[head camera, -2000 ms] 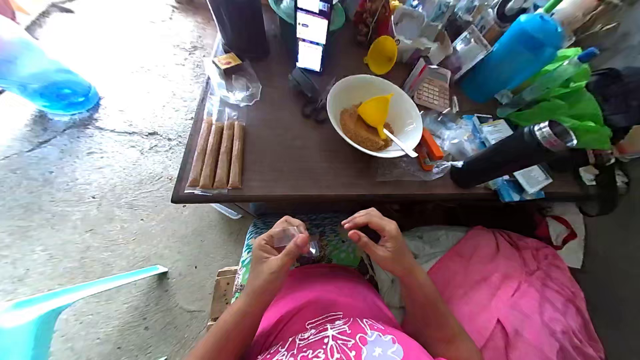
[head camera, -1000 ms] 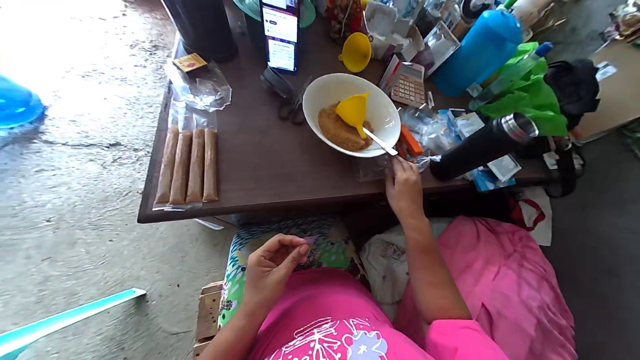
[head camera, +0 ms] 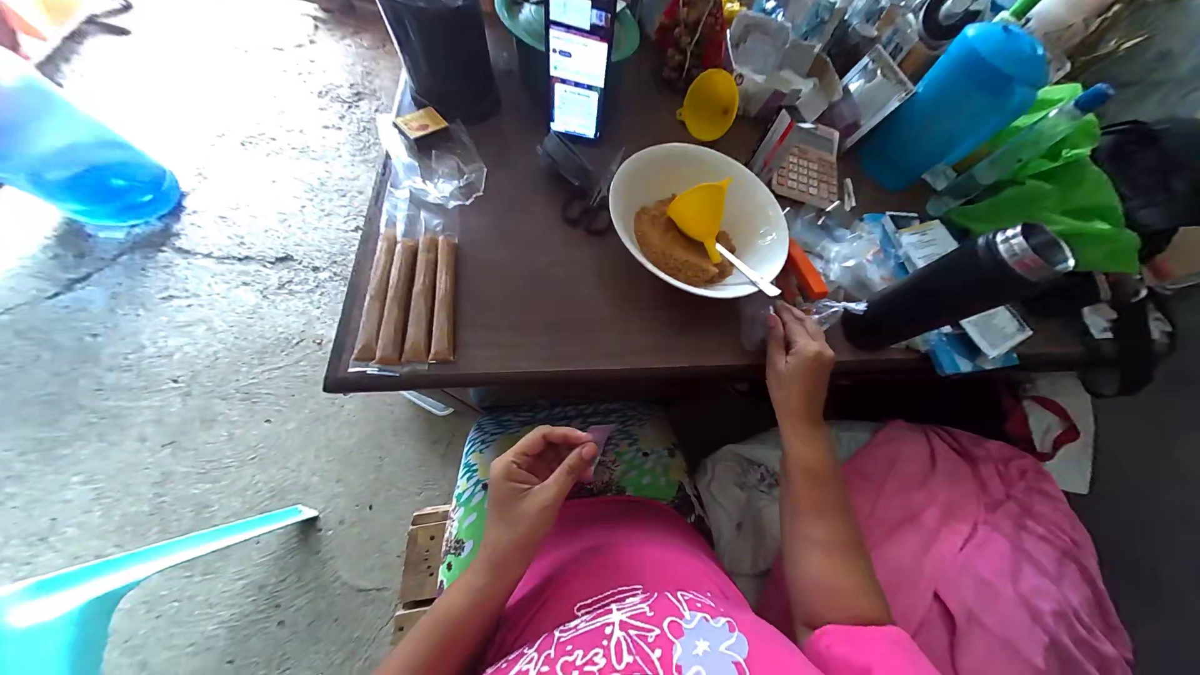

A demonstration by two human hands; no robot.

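My left hand (head camera: 539,473) is over my lap, thumb and forefinger pinching a small piece of clear plastic film (head camera: 597,450). At the table's front edge, my right hand (head camera: 797,352) touches clear plastic bags (head camera: 755,323) beside the bowl; whether it grips one I cannot tell. The white bowl (head camera: 764,187) holds brown granular powder (head camera: 666,246), a yellow funnel (head camera: 698,211) and a spoon with a white handle (head camera: 747,269). Several long plastic tubes filled with brown powder (head camera: 405,300) lie side by side on the table's left.
On the dark wooden table (head camera: 562,328) are scissors (head camera: 588,211), a phone (head camera: 577,70), a second yellow funnel (head camera: 710,103), a calculator (head camera: 806,164), an orange object (head camera: 804,270), a black flask (head camera: 947,291) leaning at the right and a blue bottle (head camera: 956,103). A turquoise plastic piece (head camera: 159,562) stands lower left.
My right hand has moved from near my left hand over the lap to the plastic bags at the table edge. My left hand still pinches the film.
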